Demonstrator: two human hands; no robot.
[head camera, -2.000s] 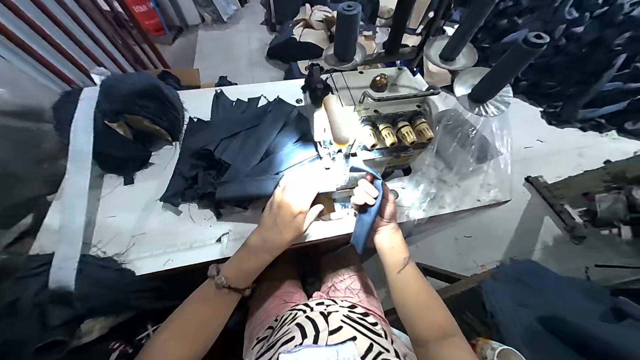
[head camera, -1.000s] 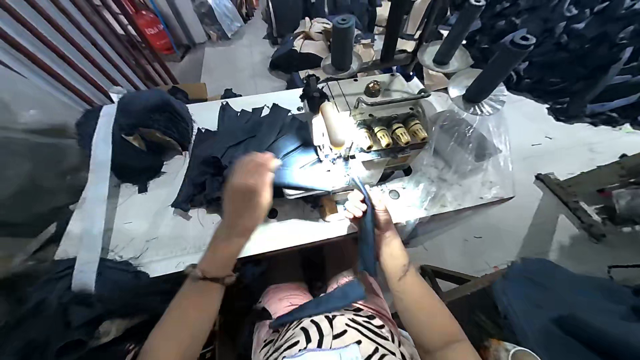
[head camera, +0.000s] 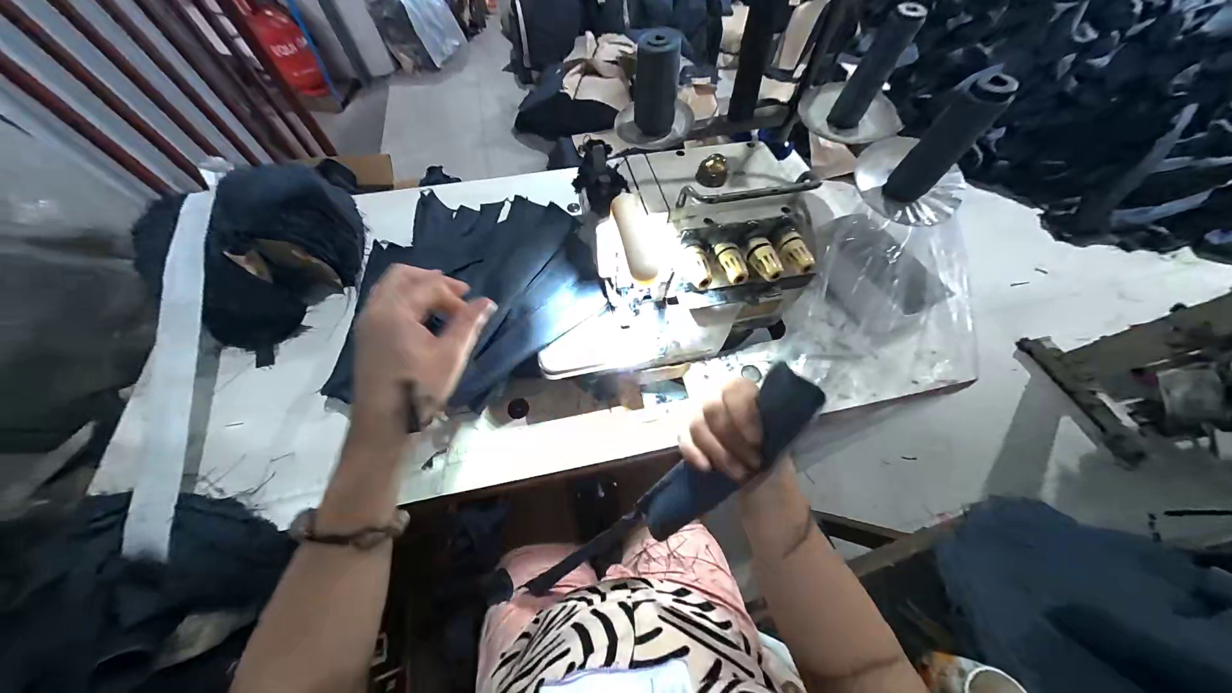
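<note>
My right hand (head camera: 731, 433) grips a folded dark blue fabric piece (head camera: 693, 491) in front of the table edge, and a narrow strip of it trails down over my lap. My left hand (head camera: 409, 332), slightly blurred, is raised over the left part of a pile of dark cut fabric pieces (head camera: 520, 269); its fingers are bent, and no cloth shows between them. Between and beyond my hands stands an overlock sewing machine (head camera: 712, 241), its lamp lighting the needle area. No fabric from my right hand reaches the machine's plate (head camera: 597, 356).
Cones of dark thread (head camera: 657, 87) stand behind the machine. A clear plastic bag (head camera: 885, 289) lies right of it. A dark fabric bundle (head camera: 279, 241) and a white strip (head camera: 178, 318) are at the left. More dark cloth (head camera: 1088, 597) is at the lower right, near a cup (head camera: 991, 680).
My right hand has moved away from the machine's needle area toward me, still holding the dark blue piece. My left hand, near the machine two seconds ago, has moved left over the pile.
</note>
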